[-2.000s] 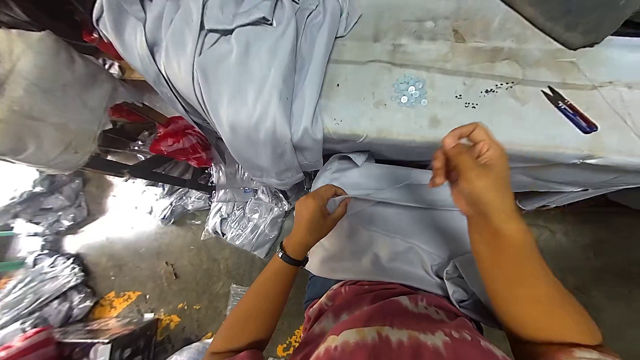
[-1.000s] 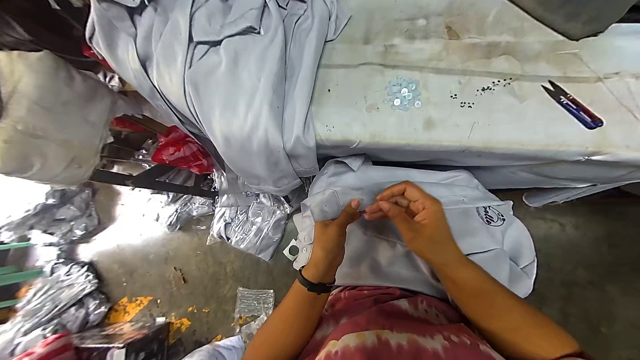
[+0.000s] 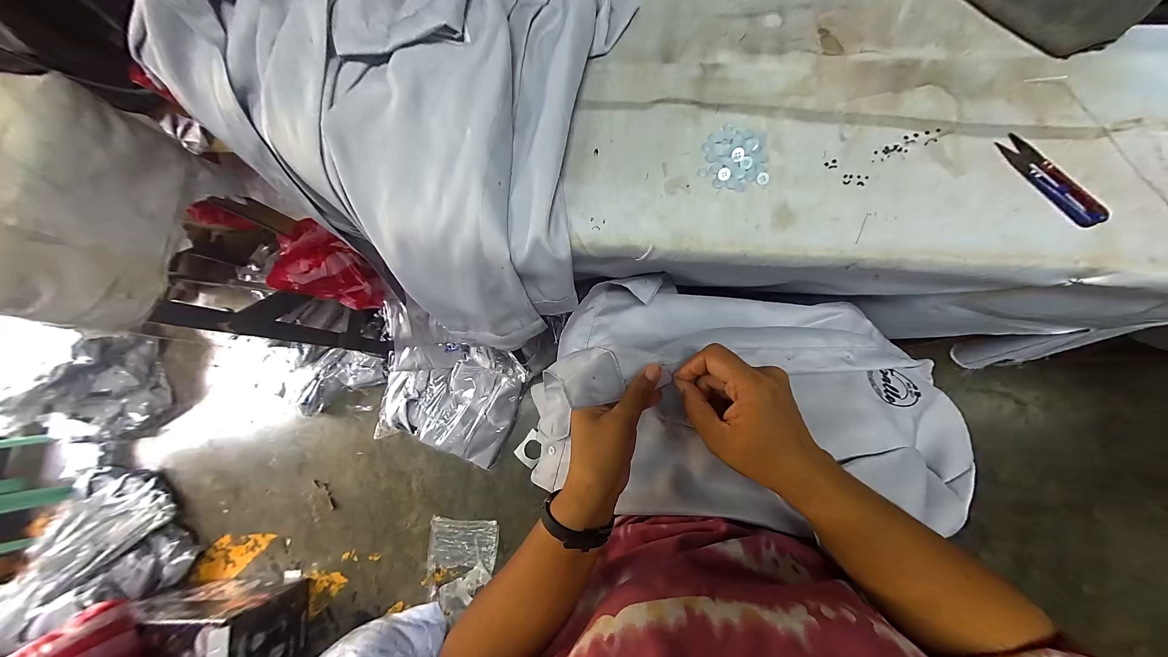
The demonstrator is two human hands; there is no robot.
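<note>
A light grey shirt (image 3: 730, 328) with a printed emblem lies across my lap, its collar toward the left. My left hand (image 3: 607, 438) grips the shirt's cloth near the collar, thumb on top. Close to that thumb, my right hand (image 3: 744, 411) has its thumb and forefinger pinched at the cloth; whether a needle or thread is between them is too small to tell. Clear and white buttons (image 3: 737, 157) lie in a small pile on the covered table. Thread snips (image 3: 1052, 181) rest to their right.
More grey garments (image 3: 438, 155) hang over the table (image 3: 657, 219) at the left. Tiny black bits (image 3: 899, 146) lie between the buttons and the snips. Plastic-wrapped clothing (image 3: 456, 392), a red plastic bag (image 3: 324, 265) and a box (image 3: 228, 620) are at the left. A dark cloth lies at the top right.
Two seconds ago my right hand was raised apart from my left; now it is down beside it at the cloth. The shirt is now spread with its collar and emblem showing.
</note>
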